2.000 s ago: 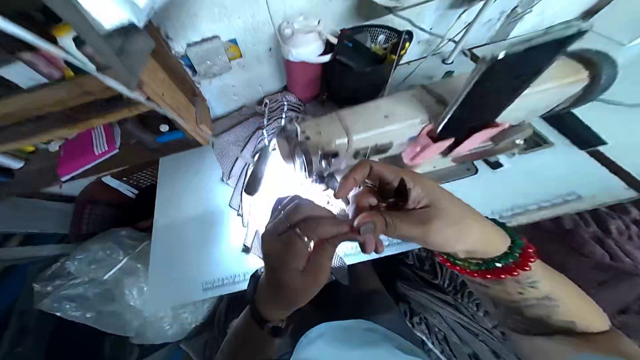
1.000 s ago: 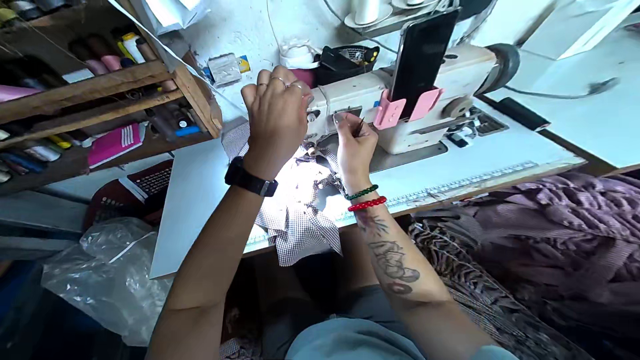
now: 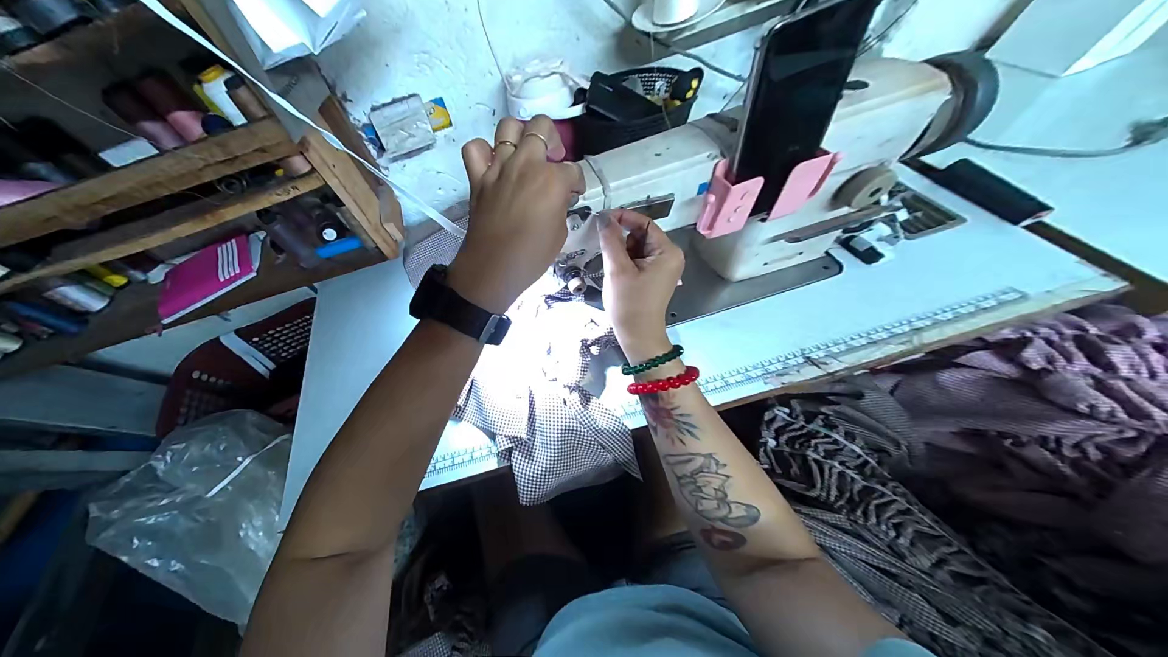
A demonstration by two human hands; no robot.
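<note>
My left hand (image 3: 525, 205), with a black watch at its wrist, is raised at the head end of a white sewing machine (image 3: 680, 164); its fingertips are hidden behind the hand. My right hand (image 3: 639, 265) is beside the machine's head, thumb and index finger pinched near the thread guides, and any thread between them is too fine to tell. Dark and white checked fabric (image 3: 570, 438) lies under the lit needle area and hangs over the table's front edge. A phone (image 3: 798, 91) stands in a pink holder (image 3: 730, 196) on the machine.
Wooden shelves (image 3: 164, 187) with thread spools and a pink notebook (image 3: 208, 278) stand at the left. A black basket (image 3: 652, 114) is behind the machine. A measuring tape (image 3: 876, 333) runs along the table's front. Gathered fabric (image 3: 1049, 438) lies at the right, a plastic bag (image 3: 196, 511) at the lower left.
Two seconds ago both hands were together in front of the needle area. They have since moved apart and up to the machine's head. The view has shifted.
</note>
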